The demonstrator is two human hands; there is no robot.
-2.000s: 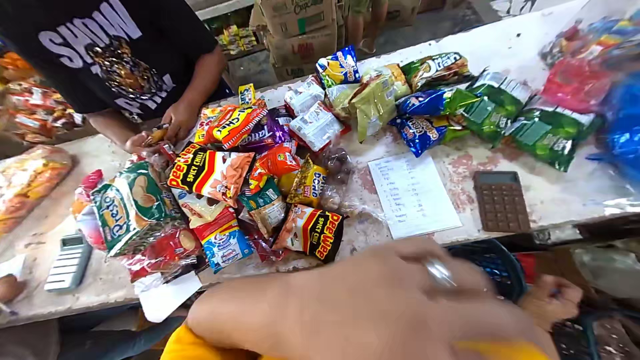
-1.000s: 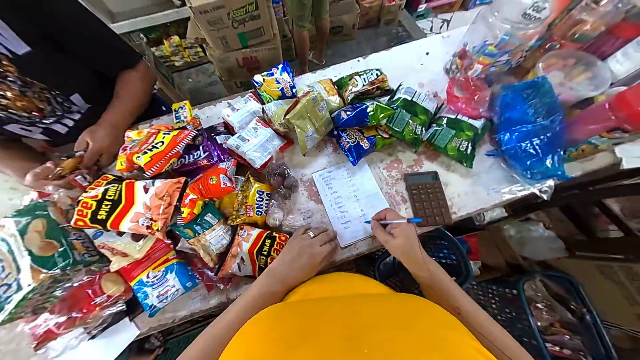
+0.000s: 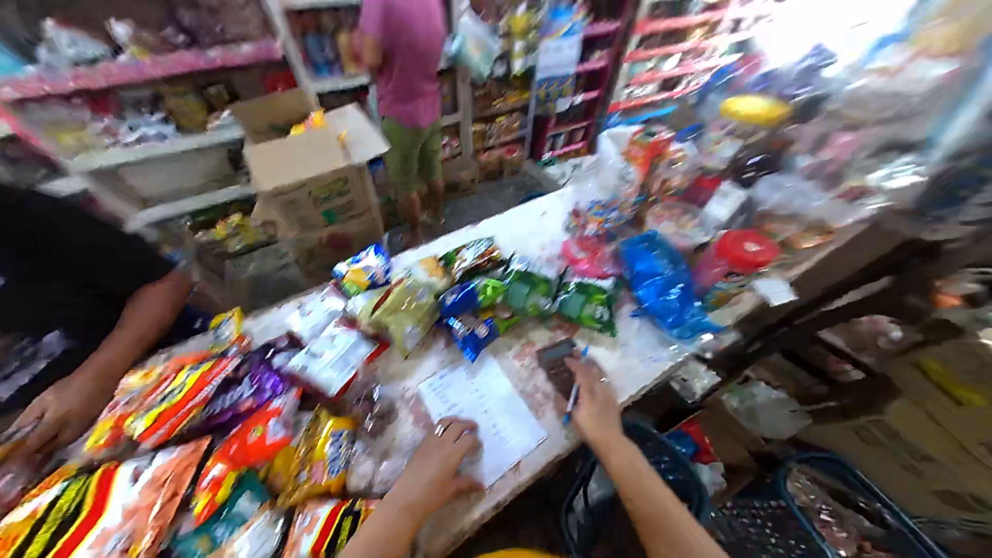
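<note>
My left hand (image 3: 443, 465), with a ring on one finger, rests on the lower left part of a sheet of paper (image 3: 484, 415) that bears handwriting. My right hand (image 3: 593, 395) holds a blue-and-white pen (image 3: 572, 401) and lies over the lower right part of a dark calculator (image 3: 556, 364), just right of the paper. Its fingertips are partly blurred. Snack packets in foil, among them a yellow one (image 3: 329, 453) and a purple one (image 3: 252, 384), lie left of the paper. Green packets (image 3: 587, 304) lie behind the calculator.
Across the table (image 3: 632, 364), at the left, a person's arm (image 3: 128, 341) reaches to the packets. A blue plastic bag (image 3: 663, 283) and a red-lidded jar (image 3: 740, 256) stand at the right. Dark baskets (image 3: 666, 465) are below the near edge. Behind are cardboard boxes (image 3: 318, 178) and another person (image 3: 407, 93).
My right hand has moved from the paper's right edge onto the calculator, pen still held. My left hand has shifted onto the paper's lower left. The view has swung up and right.
</note>
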